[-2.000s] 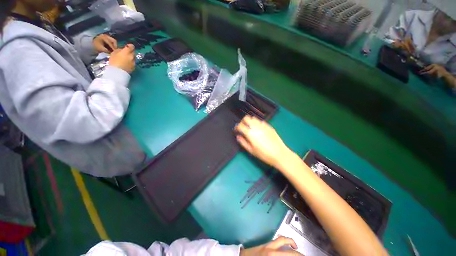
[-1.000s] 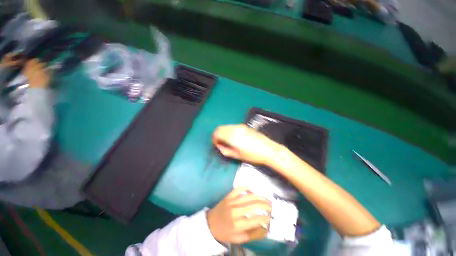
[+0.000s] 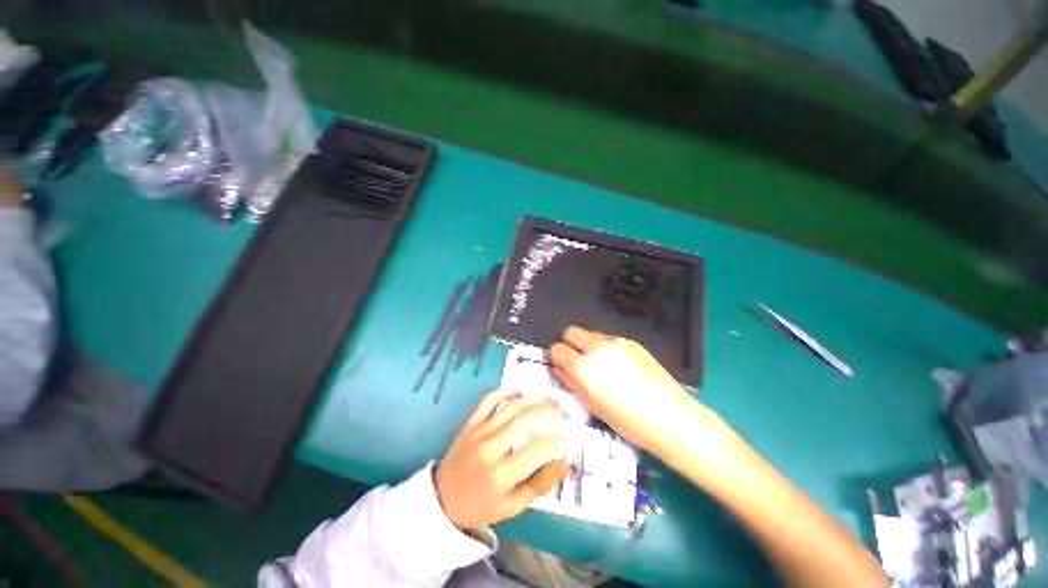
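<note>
A white-silver fixture plate (image 3: 603, 473) with dark slots lies on the green mat. My left hand (image 3: 506, 459) rests on its left part with the fingers spread over it. My right hand (image 3: 598, 370) is at its upper edge, fingertips bunched and touching or just above it; whether they hold a small part is hidden. A black square tray (image 3: 575, 301) sits directly behind the plate, with tiny bright parts (image 3: 529, 273) along its left and top side and a dark pile (image 3: 636, 287) at right. Loose black strips (image 3: 457, 331) lie left of the plate.
A long black tray (image 3: 270, 322) with strips at its far end is at left, beside clear plastic bags (image 3: 172, 138). Silver tweezers (image 3: 807, 340) lie at right. A second fixture (image 3: 956, 531) is at lower right. A person's grey sleeve (image 3: 23, 310) is at the left edge.
The view has turned to the right. My right hand has moved from the long tray, past the loose strips, to the fixture plate. My left hand stays at the plate.
</note>
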